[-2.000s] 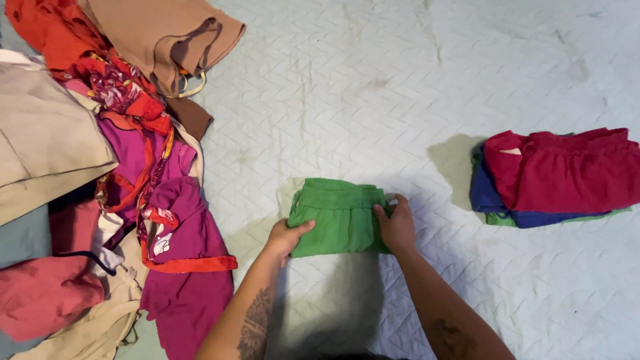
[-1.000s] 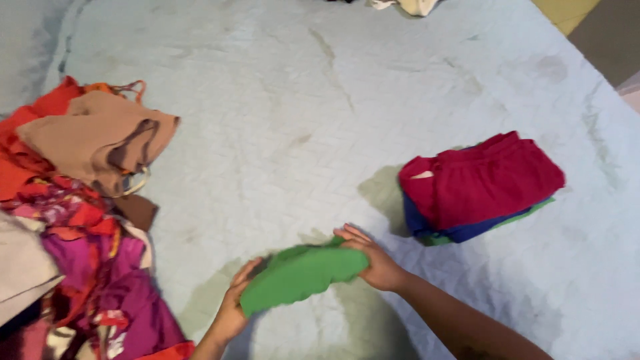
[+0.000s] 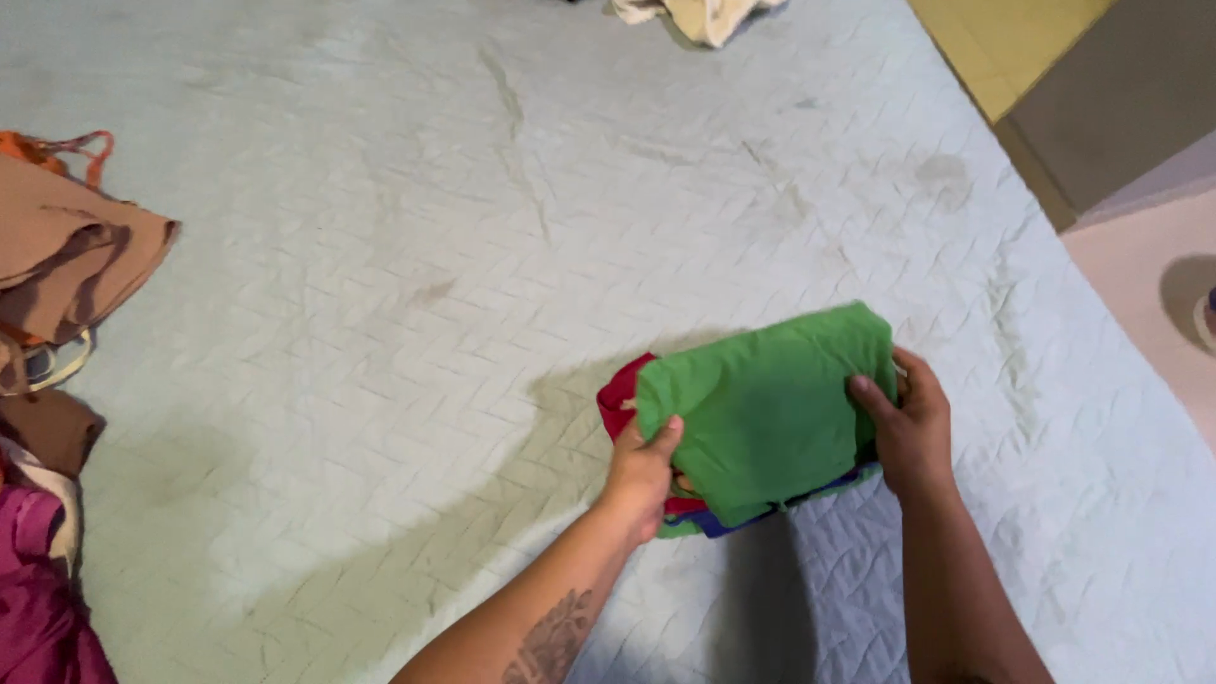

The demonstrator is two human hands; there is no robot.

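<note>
A folded green garment (image 3: 769, 408) is held by its two sides over a small stack of folded clothes. My left hand (image 3: 646, 465) grips its left edge, thumb on top. On the right edge, my right hand (image 3: 912, 423) closes with its thumb on the cloth and the fingers behind. Beneath it, parts of a dark red garment (image 3: 619, 391) and a blue one (image 3: 712, 522) show, with some green cloth at the bottom. Whether the held garment rests on the stack, I cannot tell.
Unfolded clothes lie at the left: a tan garment (image 3: 76, 247), a brown one (image 3: 52, 432) and a magenta one (image 3: 43, 589). Cream cloth (image 3: 708, 17) lies at the far edge of view. The quilted light bedspread (image 3: 332, 313) ends at the right, above the floor (image 3: 1149, 285).
Both hands have carried the green garment rightward, from beside the dark red stack to over it. The view has shifted to the right.
</note>
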